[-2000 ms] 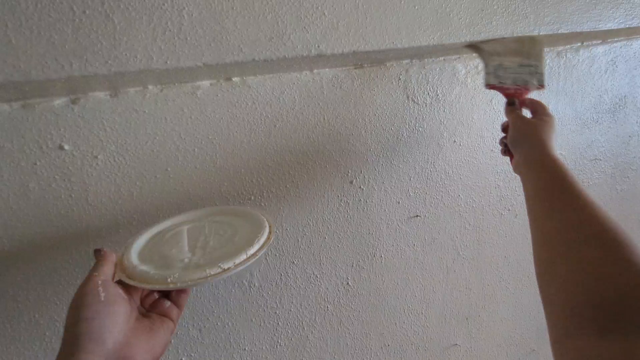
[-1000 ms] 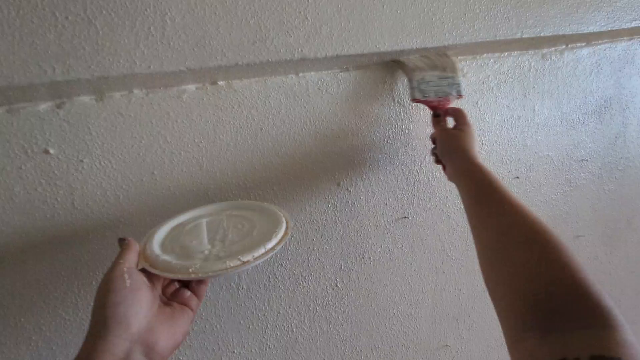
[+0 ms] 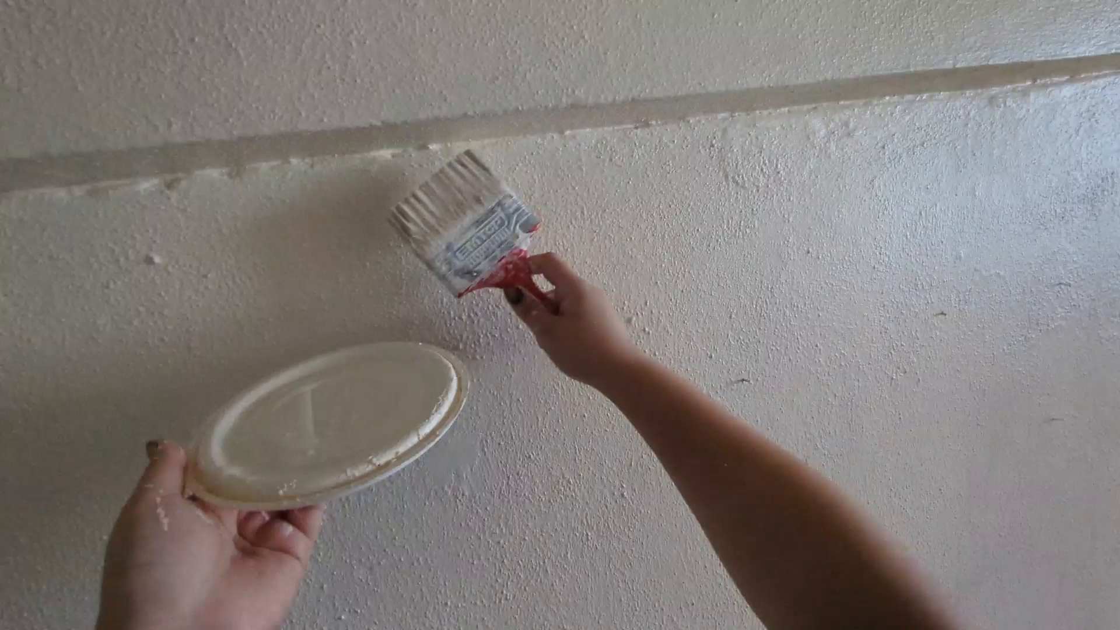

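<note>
At lower left, my left hand (image 3: 206,542) grips the near left rim of a round, pale plastic lid (image 3: 328,424), thumb at the edge and fingers beneath. The lid is tilted and bears whitish paint, with dried flecks along its rim. My right hand (image 3: 577,324) holds a flat Emtop paintbrush (image 3: 477,227) by its red handle, above and to the right of the lid. Whitish paint coats the bristles and smears the metal band. The bristles point up and left, just below a ledge in the wall; whether they touch the wall I cannot tell.
A rough, textured off-white wall (image 3: 875,350) fills the view. Across its upper part runs a narrow greyish ledge or groove (image 3: 630,112), rising to the right, with uneven paint along its lower edge. Light shines on the wall at the right.
My right hand has moved left and down with the brush, whose bristles were at the ledge and now sit lower, tilted left. My left hand and the lid are nearer to the brush.
</note>
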